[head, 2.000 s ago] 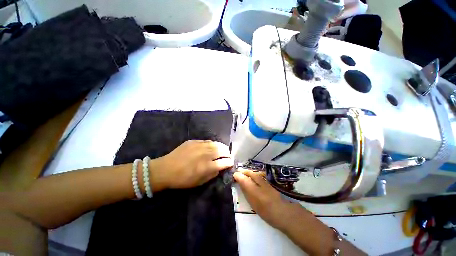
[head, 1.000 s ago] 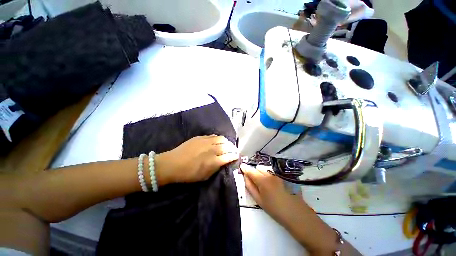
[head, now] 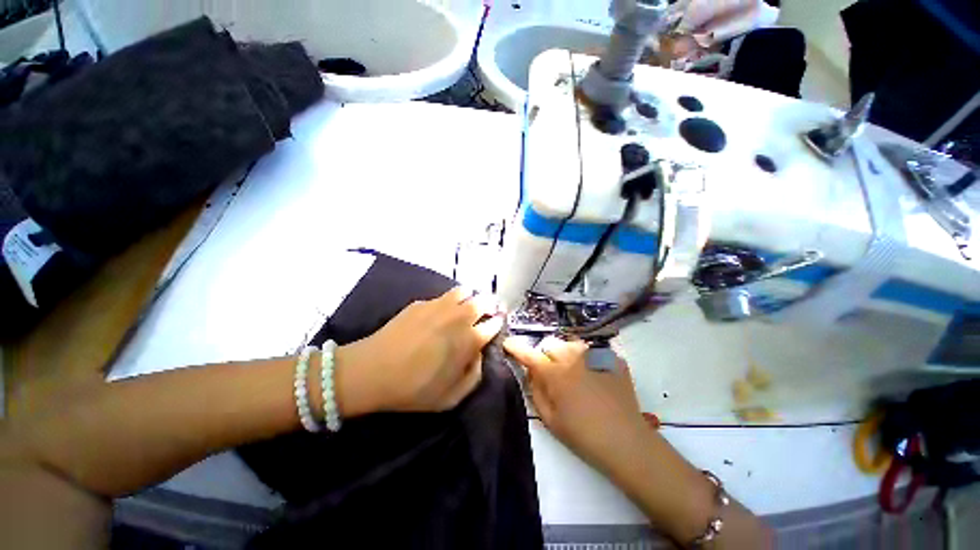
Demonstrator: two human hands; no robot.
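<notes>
A dark cloth panel (head: 403, 473) lies on the white table and hangs toward its front edge, bunched near the needle area (head: 534, 314) of the white sewing machine (head: 645, 140). My left hand (head: 435, 349), with two beaded bracelets at the wrist, presses and pinches the cloth just left of the needle area. My right hand (head: 575, 387) is at the cloth's right edge, just in front of the needle area, with its fingertips on the cloth. The needle tip and the seam are hidden by the machine head and fingers.
A thick dark cloth roll (head: 129, 129) with a white tag (head: 30, 258) lies at the left. Scissors with orange and red handles (head: 901, 473) are at the right table end. Small yellowish bits (head: 754, 394) lie on the machine bed. White tubs (head: 414, 48) stand behind the table.
The panel has turned, its far edge now slanting, and less of it shows beyond my left hand. Both hands remain on the cloth by the needle area. The machine appears shifted left in view.
</notes>
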